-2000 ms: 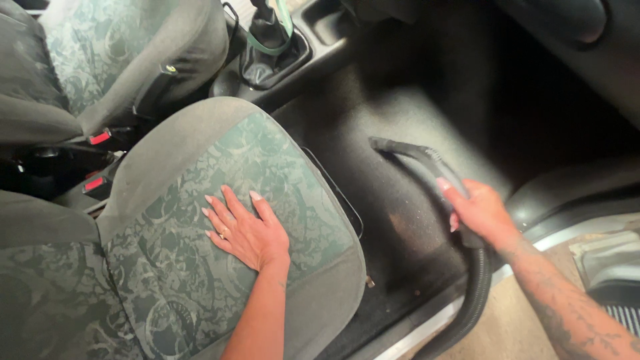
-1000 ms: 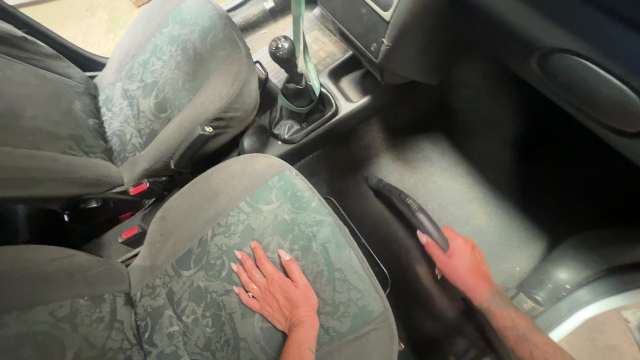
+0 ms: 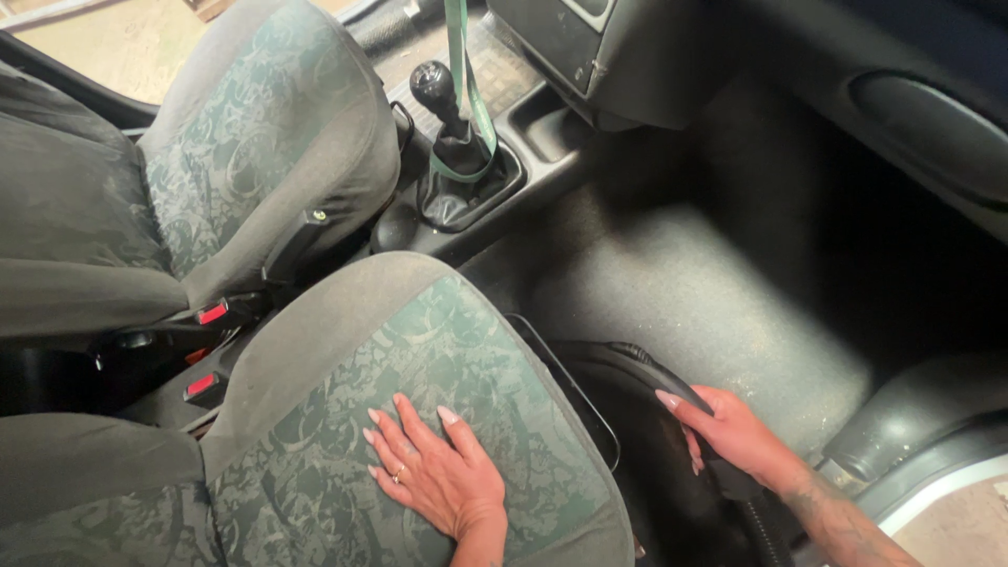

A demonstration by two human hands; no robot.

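My left hand (image 3: 445, 465) lies palm down, fingers spread, on the patterned green and grey fabric of the near car seat (image 3: 465, 346). It wears a ring and holds nothing. My right hand (image 3: 728, 433) grips the black plastic wand of a vacuum hose (image 3: 646, 366) over the footwell. The wand's far end reaches toward the seat's front edge, beside the metal adjustment bar (image 3: 579, 394); its tip is hard to make out in the dark. A ribbed hose (image 3: 760, 524) runs down from below my right hand.
Behind the near seat is a second seat (image 3: 276, 118). Between them are red seat-belt buckles (image 3: 202, 386) and a handbrake lever (image 3: 295, 240). A gear lever (image 3: 433, 87) with a green strap (image 3: 480, 118) stands on the console. Dust specks mark the footwell carpet (image 3: 709, 307); the door sill (image 3: 945, 496) is at lower right.
My right hand has drawn the wand from the open footwell carpet back toward the front edge of the near seat. My left hand stays resting on the seat. The view has shifted.
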